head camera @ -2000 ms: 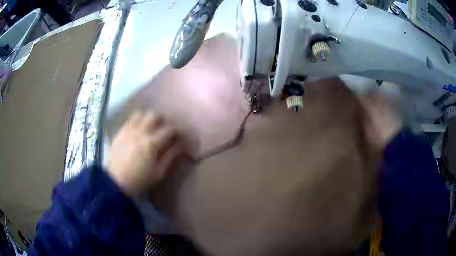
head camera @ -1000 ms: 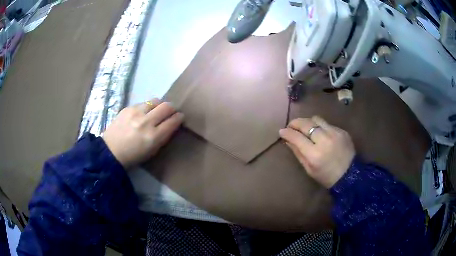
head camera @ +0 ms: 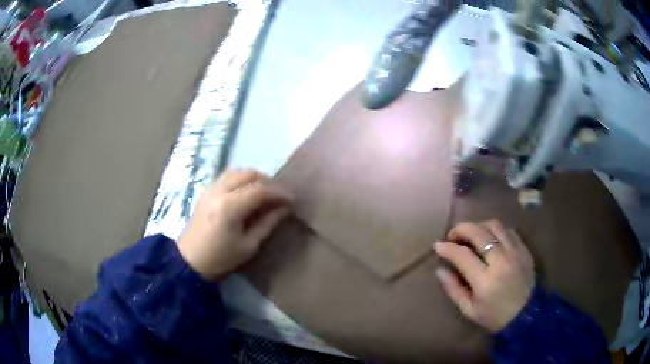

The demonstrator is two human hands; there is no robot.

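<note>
A brown garment panel (head camera: 342, 302) lies on the white machine table, running under the sewing head. A brown patch pocket (head camera: 378, 192) lies on it, its pointed edge towards me and its right edge running up to the blurred presser foot (head camera: 465, 179). My left hand (head camera: 239, 222) is at the pocket's left edge, fingers curled, fingertips on or just over the cloth; whether it pinches the cloth is unclear. My right hand (head camera: 490, 274) rests on the panel, its fingertips at the pocket's lower right edge near the point.
The white lockstitch machine (head camera: 499, 92) stands at the upper right, blurred. The plastic-wrapped lamp (head camera: 399, 64) hangs over the pocket's top. Waiting brown panels (head camera: 107, 142) lie at the left, beyond a silvery tape strip (head camera: 192, 135). Coloured clutter shows at the far left.
Over the last second the view has shifted, so everything sits lower and further right. The pocket's angle to the presser foot looks much the same. Earlier, the panel was swung round and my hands were further apart.
</note>
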